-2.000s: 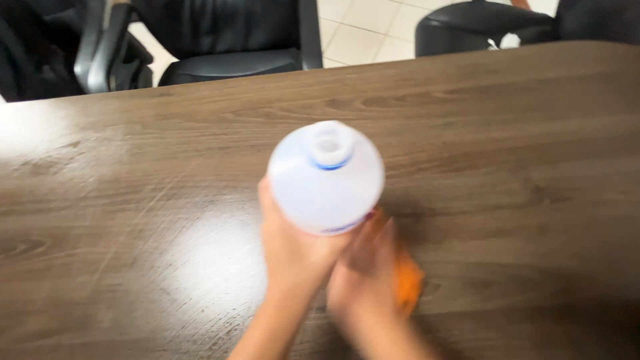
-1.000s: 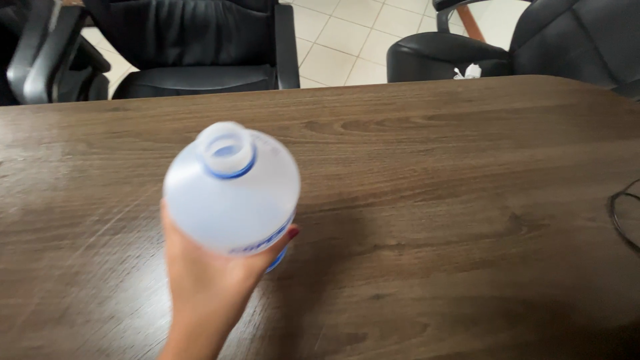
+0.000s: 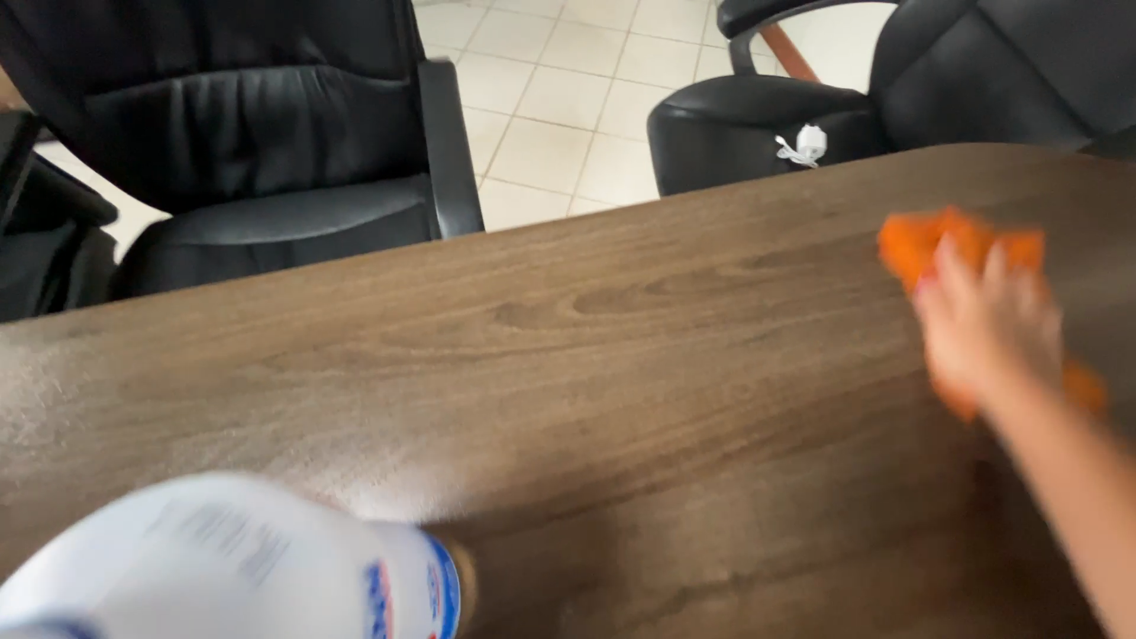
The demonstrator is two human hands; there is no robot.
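My right hand (image 3: 990, 328) presses an orange cloth (image 3: 923, 244) to the wooden tabletop (image 3: 568, 373) at the right, its fingers spread over the fabric; hand and cloth are blurred. A large white plastic bottle with blue and red printing (image 3: 204, 550) fills the lower left, tilted and close to the camera, partly cut off by the frame. My left hand does not show; whether it holds the bottle is hidden.
A black office chair (image 3: 293, 213) stands beyond the table edge at the left, another (image 3: 763, 115) at the right. On the right seat lies a white plug adapter with a cable (image 3: 809, 145). Pale floor tiles (image 3: 541, 142) show between them.
The bottle, upright in a hand a second ago, is now tilted at the lower left. My right hand, out of view then, now lies at the right on the orange cloth. The view has shifted.
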